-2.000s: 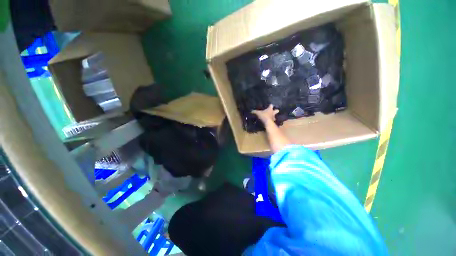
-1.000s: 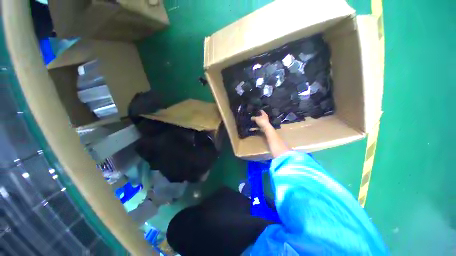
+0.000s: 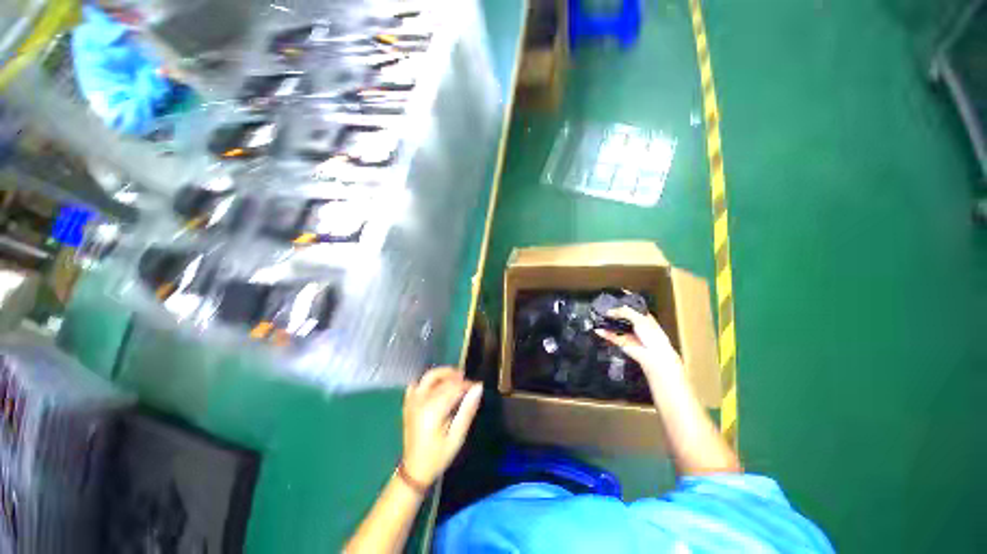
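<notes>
An open cardboard box stands on the floor right of the bench, with a heap of small black plastic parts inside; some faces shine. My right hand is over the box's right half, fingers curled around a small clump of dark parts, slightly blurred. My left hand is at the bench edge, left of the box, with its fingers loosely bent and apart and nothing visible in it.
Tall clear blister trays with dark and orange items stand on the green bench. A black tray is at lower left. An empty clear tray lies beyond the box. Yellow-black tape runs right. Another person's blue sleeve shows upper left.
The view has swung from the floor boxes up to the bench. My left hand has come into view. My right hand has moved from the box's near left part to its right half.
</notes>
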